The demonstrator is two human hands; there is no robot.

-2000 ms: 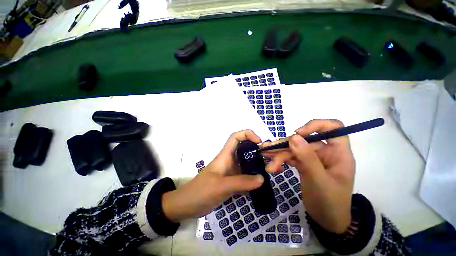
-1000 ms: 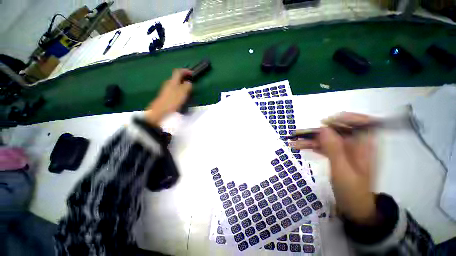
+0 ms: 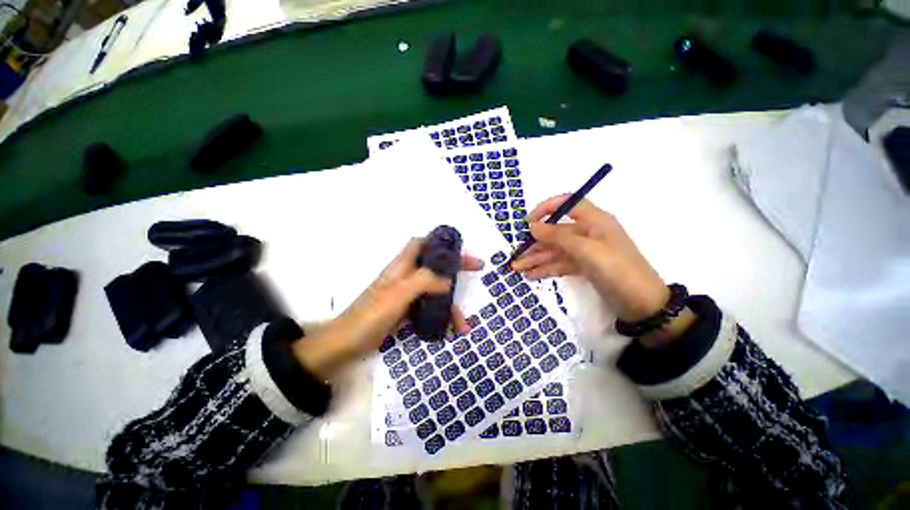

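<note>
My left hand [image 3: 399,289] holds a black oblong device housing [image 3: 437,284] over the label sheets, one end pointing away from me. My right hand [image 3: 579,244] holds slim black tweezers [image 3: 574,204] like a pen. Their tip is down at the upper edge of the dark labels on the top label sheet [image 3: 479,354]; whether a label is on the tip I cannot tell. The top sheet has rows of dark labels in its lower part and a blank upper part. More label sheets [image 3: 489,189] lie under it.
Black paired pieces [image 3: 42,307] and other black pieces [image 3: 205,247] lie at left on the white bench. Beyond is the green belt [image 3: 329,100] with scattered black housings [image 3: 227,143]. A crumpled white sheet or bag [image 3: 848,219] lies at far right.
My left hand reached to the belt and came back over the sheets with a housing in it. My right hand came back to the sheet with the tweezers tip down on the labels.
</note>
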